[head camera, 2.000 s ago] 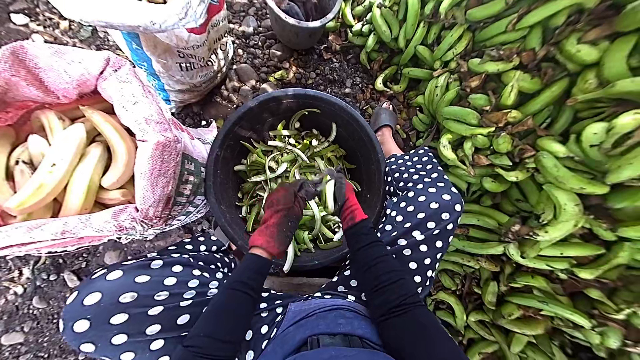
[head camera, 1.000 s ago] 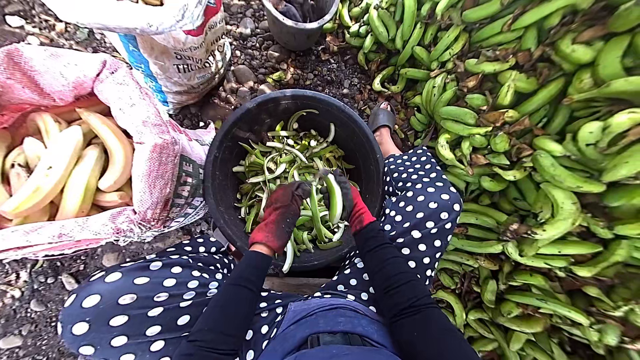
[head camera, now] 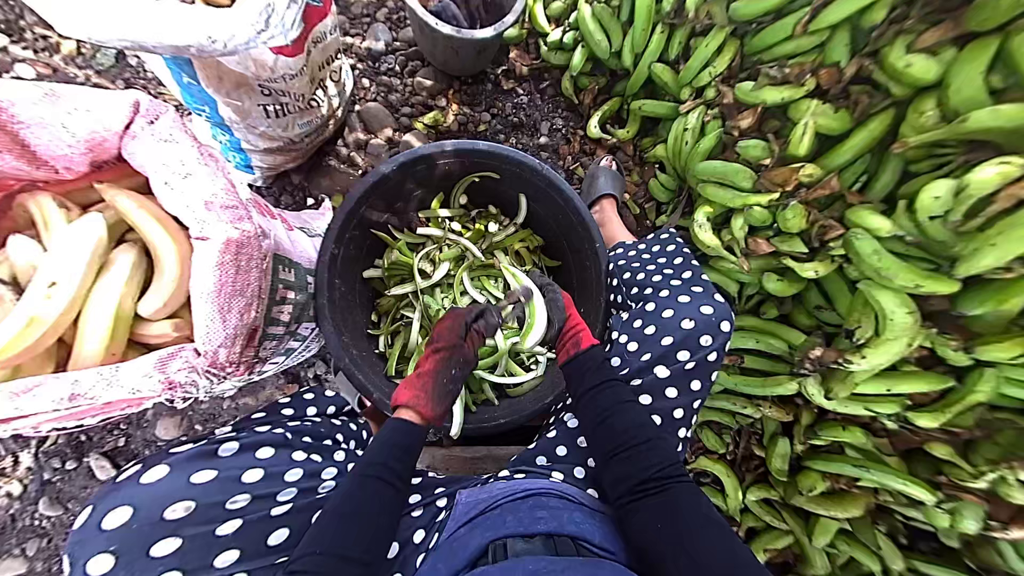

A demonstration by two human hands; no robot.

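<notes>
Both my hands wear red and dark gloves and are over a black plastic tub (head camera: 340, 320) between my legs. My right hand (head camera: 564, 316) grips a partly peeled plantain (head camera: 532, 308), whose pale curved side faces up. My left hand (head camera: 456, 352) is closed at the plantain's left side around a small tool (head camera: 512, 297); its form is mostly hidden by the fingers. Below the hands, green peel strips (head camera: 424, 272) fill the bottom of the tub, and some hang near its front.
Left of the tub stands an open pink woven sack (head camera: 232, 280) of peeled plantains (head camera: 120, 304). Behind it is a white printed sack (head camera: 296, 104). A grey bucket (head camera: 460, 44) stands beyond the tub. Green plantains (head camera: 896, 320) are heaped along the right, near my sandalled foot (head camera: 604, 188).
The plantain in my right hand shows a broad pale peeled side now, where one second ago more green showed. Both hands remain over the tub.
</notes>
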